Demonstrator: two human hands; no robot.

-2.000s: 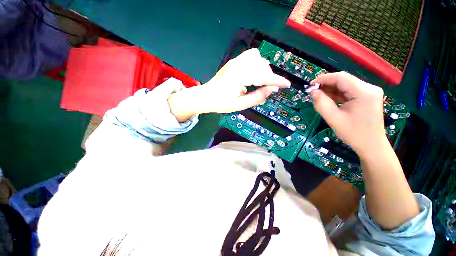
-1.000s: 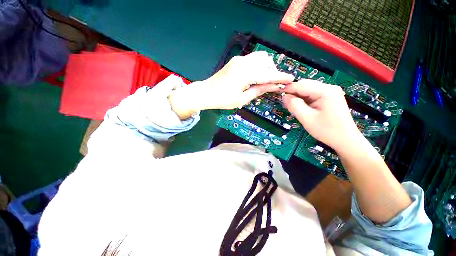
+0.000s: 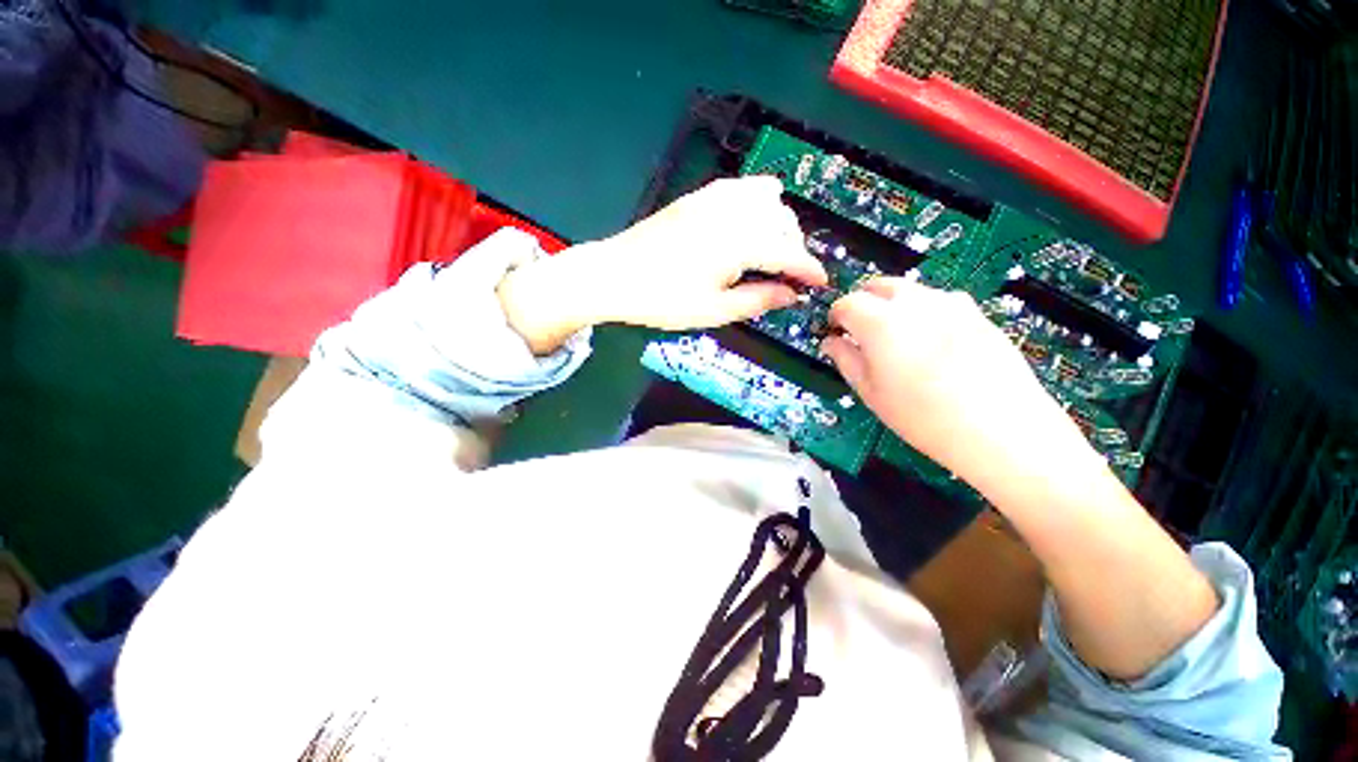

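Note:
Two green PCB panels (image 3: 749, 390) lie side by side on a black board carrier (image 3: 1214, 432) in front of me. Small white and clear parts stand on them. My left hand (image 3: 715, 256) is over the left panel, thumb and forefinger nearly together at a small dark piece. My right hand (image 3: 916, 357) is just right of it, low over the same panel, fingertips pinched and pointing down. Whether it holds a small part is hidden by the fingers. Both hands cover parts of the panels.
A red-framed component tray (image 3: 1028, 134) with a fine grid lies beyond the panels. Blue pens or tools (image 3: 1236, 246) lie right of it. Stacked green boards (image 3: 1318, 491) are at the far right. Red trays or sheets (image 3: 291, 246) are piled at left. A blue-violet crate (image 3: 104, 596) is at lower left.
Both hands have come down closer to the panel. My right hand has moved left from the right panel toward my left hand. The white piece seen in its fingertips earlier no longer shows.

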